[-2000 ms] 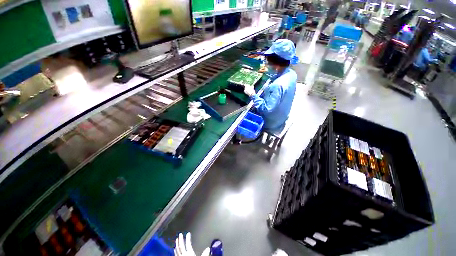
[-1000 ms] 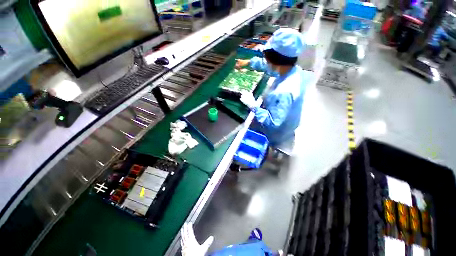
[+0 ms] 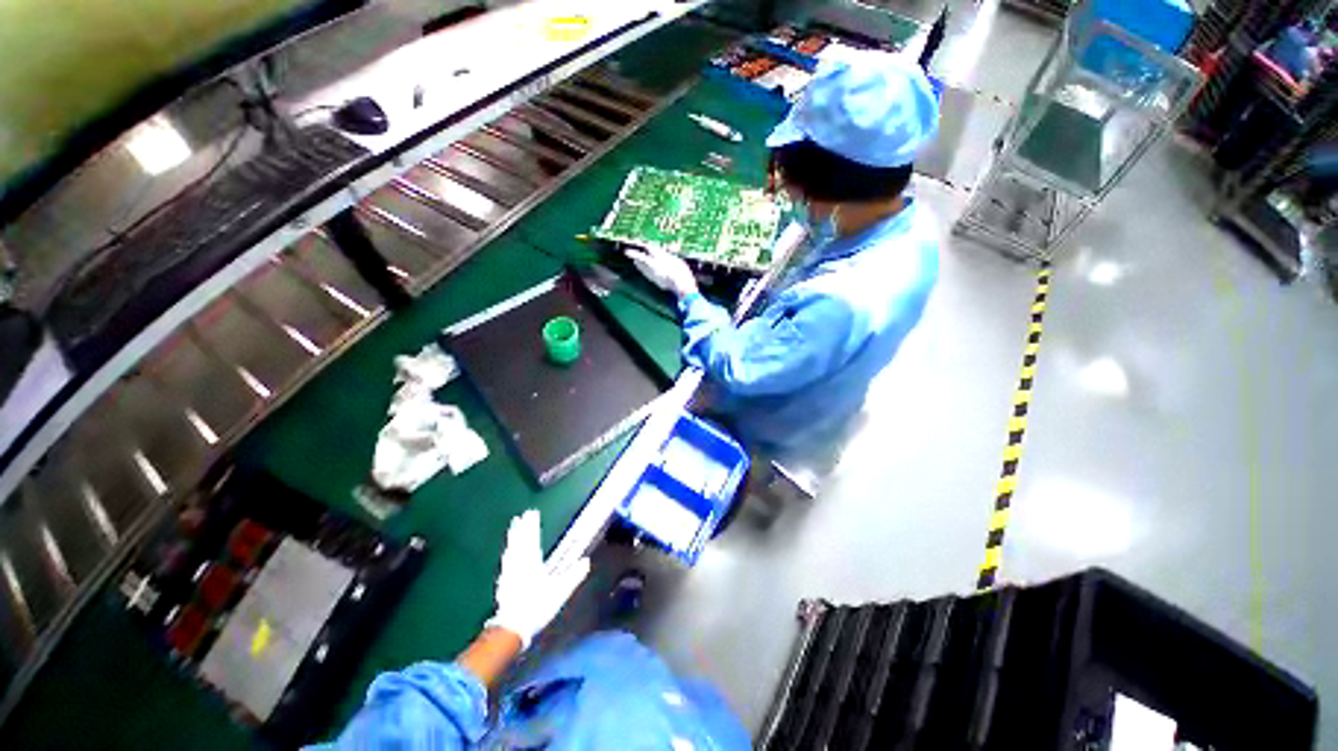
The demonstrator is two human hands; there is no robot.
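Observation:
My left hand (image 3: pixel 533 587), in a white glove, is at the metal front edge of the green bench, fingers apart and holding nothing. My right hand is not in view. Just beyond my left hand, a black tray with silver rails (image 3: pixel 550 396) lies on the bench. A small green cup (image 3: pixel 562 341) stands upright on it. A crumpled white cloth heap (image 3: pixel 421 429) lies left of the tray. A blue parts bin (image 3: pixel 684 487) hangs at the bench edge, right of my left hand.
A seated coworker (image 3: pixel 836 308) in blue handles a large green PCB (image 3: pixel 694 216). A black tray with electronic units (image 3: pixel 272 609) lies at lower left. Stacked black totes (image 3: pixel 1013 675) stand at lower right. A wire cart (image 3: pixel 1079 140) stands behind, near yellow-black floor tape (image 3: pixel 1015 440).
The view has moved forward along the bench, so the tray, cup and coworker appear nearer. My left hand has come further into view with its sleeve. The coworker's far hand is now hidden.

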